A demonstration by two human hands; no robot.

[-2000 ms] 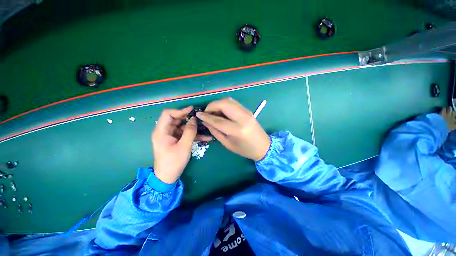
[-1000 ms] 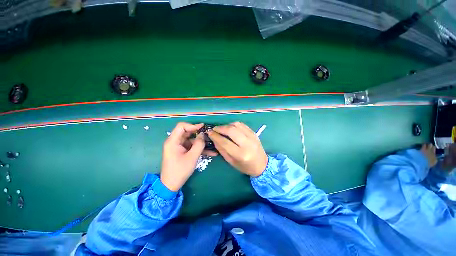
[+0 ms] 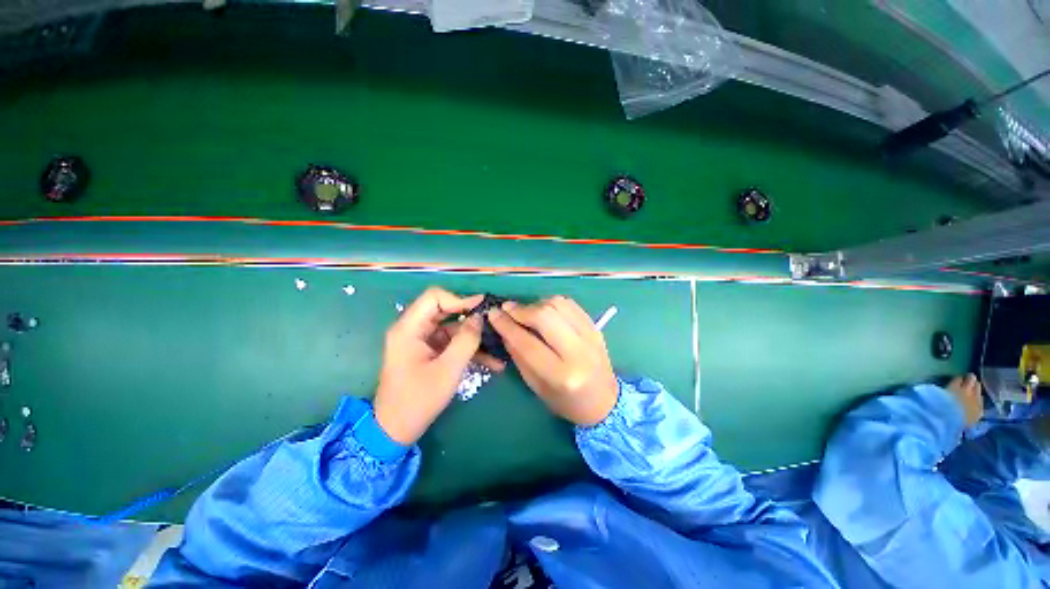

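Observation:
A small round black unit (image 3: 493,334) is held between both hands over the green bench mat, mostly hidden by the fingers. My left hand (image 3: 424,362) grips its left side with thumb and fingers. My right hand (image 3: 561,357) has its fingertips on its upper right side. Whether a small piece is between the fingertips cannot be told. A heap of tiny white pieces (image 3: 472,382) lies just below the unit. A thin white strip (image 3: 607,316) lies just beyond my right hand. A blue band is on my left wrist.
Black round units (image 3: 328,189) stand spaced on the green belt (image 3: 484,138) beyond the red line. A metal rail (image 3: 806,81) with plastic bags (image 3: 668,58) runs behind. Small dark parts (image 3: 29,429) lie far left. Another person's hand (image 3: 967,399) is at right, near a black unit (image 3: 943,345).
The camera view has shifted, showing more of the rail and bags. Both hands stay together on the unit, with small finger movements.

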